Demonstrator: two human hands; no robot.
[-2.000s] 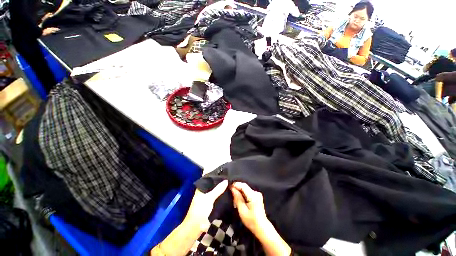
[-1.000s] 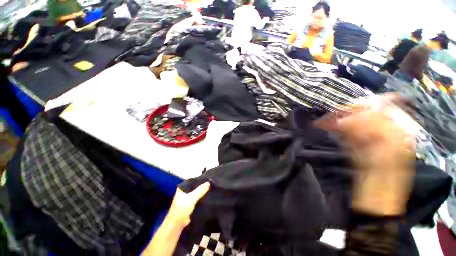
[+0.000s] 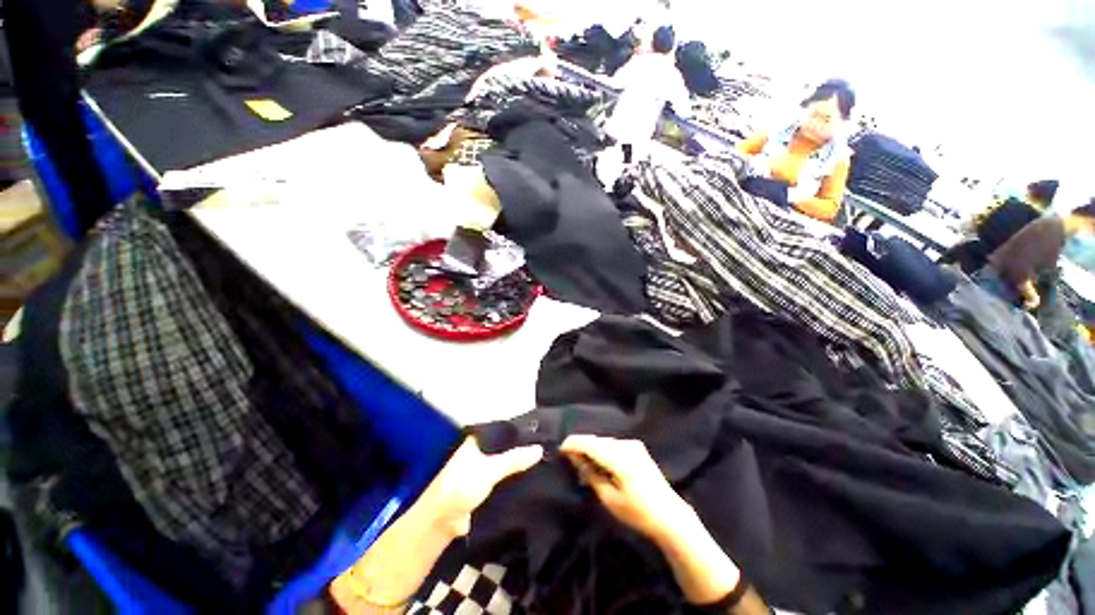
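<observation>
A black garment (image 3: 781,469) lies heaped across the table edge and my lap. My left hand (image 3: 478,478) pinches the garment's edge, thumb on top. My right hand (image 3: 622,478) is close beside it at the same edge, fingers curled together against the cloth. A small dark round spot, perhaps a button, shows on the cloth by my left thumb. No needle or thread can be made out. A round red tray (image 3: 454,333) of small dark and grey discs stands on the white table (image 3: 474,382), with a dark packet (image 3: 464,250) and clear plastic on it.
A blue bin (image 3: 396,415) with plaid cloth (image 3: 162,372) is at the left. Dark and plaid garments (image 3: 769,246) are heaped behind the work. A dark cloth with a yellow piece (image 3: 269,109) lies at the far left. A person (image 3: 799,162) sits across; others are farther back.
One second ago my right hand was raised and blurred, away to the right. It has come back down to the garment's edge beside my left hand, which still holds the edge.
</observation>
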